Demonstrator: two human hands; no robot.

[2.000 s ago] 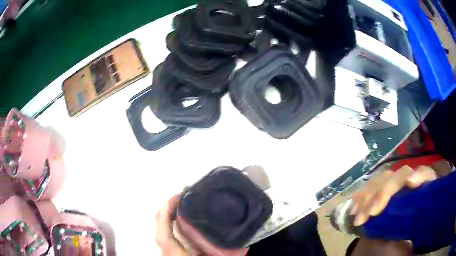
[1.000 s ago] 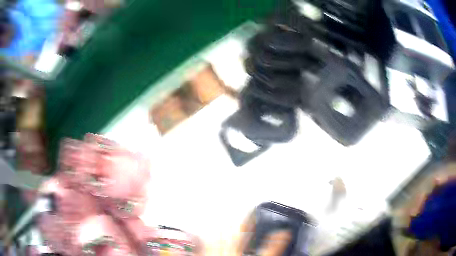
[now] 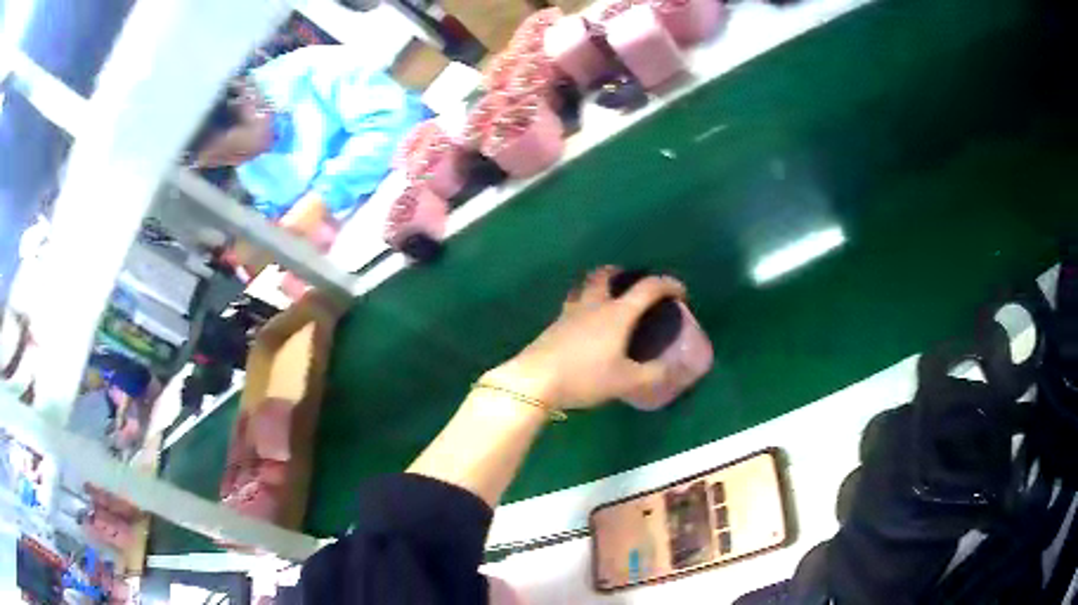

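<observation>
A pink housing with a black cover fitted [image 3: 680, 364] is at or just above the green conveyor belt, near the middle of the view. My left hand [image 3: 597, 343], bare with a thin yellow band at the wrist, grips it from above with fingers over the black part. Whether the housing touches the belt cannot be told. My right hand is not in view. Loose black frame covers [image 3: 934, 461] lie in overlapping stacks on the white bench at the lower right.
A smartphone [image 3: 692, 520] lies on the bench edge below the belt [image 3: 780, 319]. A cardboard box [image 3: 310, 355] with pink housings stands on the belt at left. Across the belt, more pink housings [image 3: 524, 140] line a white bench beside a person in light blue [image 3: 337, 112].
The view has swung left and up to the belt. My left hand has carried the covered housing from the bench out over the belt. My right hand has left the picture.
</observation>
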